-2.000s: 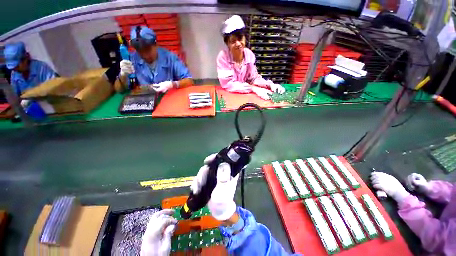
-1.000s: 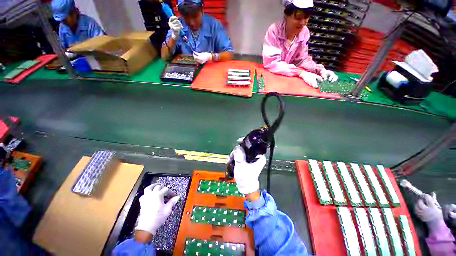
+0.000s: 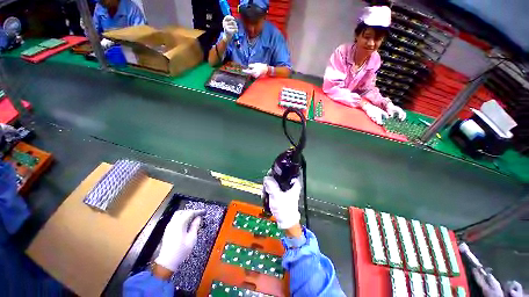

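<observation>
My right hand (image 3: 284, 200), in a white glove, grips the black electric screwdriver (image 3: 286, 168) upright over the right edge of the orange fixture (image 3: 216, 265). Its tip is hidden, and its black cable loops above. Green circuit boards (image 3: 253, 259) sit in rows in the fixture, the lowest cut off by the picture's edge. My left hand (image 3: 178, 239), gloved in white, is over the black screw tray (image 3: 152, 243), which is full of small silvery screws (image 3: 204, 239). Its fingertips are bent down near the screws; whether they hold one cannot be told.
A bundle of silvery ridged strips (image 3: 115, 184) lies on cardboard (image 3: 72, 238) at left. White-topped green strips (image 3: 400, 241) lie on a red mat (image 3: 361, 255) at right. A neighbour's gloved hand (image 3: 488, 283) is at lower right. People work across the green bench (image 3: 174, 130).
My left hand has gone from beside the fixture to over the screw tray. My right hand has brought the screwdriver from tilted across the boards to upright. The view has shifted and tilted.
</observation>
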